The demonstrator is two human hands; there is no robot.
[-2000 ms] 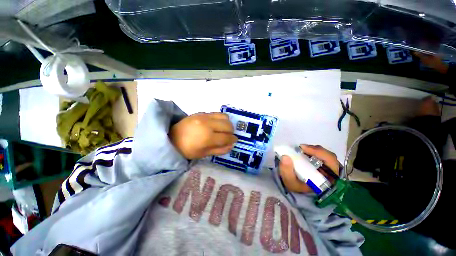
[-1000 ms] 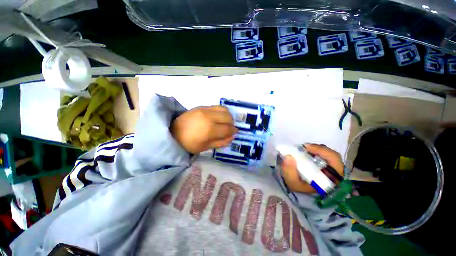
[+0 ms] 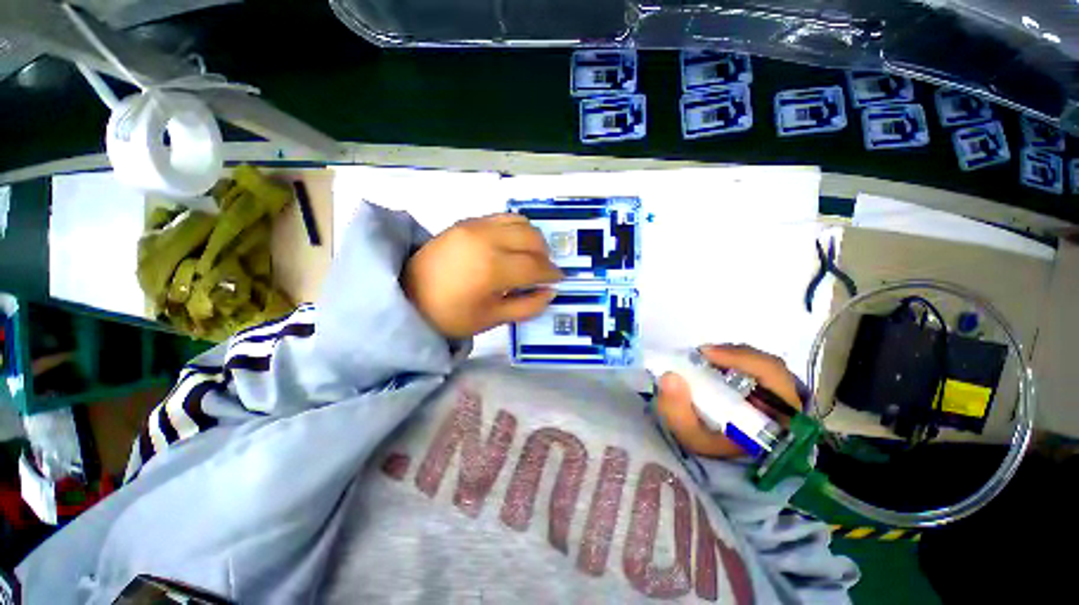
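Two light-blue plastic housings with black and silver parts inside lie one behind the other on the white paper sheet (image 3: 740, 260): the far housing (image 3: 606, 246) and the near housing (image 3: 592, 321). My left hand (image 3: 483, 278) is at their left edge, fingers bent together; its fingertips overlap the housings, and whether they hold anything is hidden. My right hand (image 3: 728, 402) is closed around the dispensing syringe (image 3: 724, 405), its tip pointing up-left near the near housing's right corner. The syringe has a dark-blue band and a green adapter (image 3: 790, 453) at its rear.
A clear air hose (image 3: 1025, 414) loops around the black box (image 3: 899, 366) at right. Pliers (image 3: 828, 278) lie right of the paper. An olive cloth (image 3: 219, 266) and black strip (image 3: 307, 213) lie left. A white roll (image 3: 163, 142) hangs upper left. Housings (image 3: 811, 110) stand on the dark-green belt.
The two housings have turned straight and shifted slightly away from me. My left hand has moved slightly with them. Housings on the belt have shifted right. My right hand still holds the syringe.
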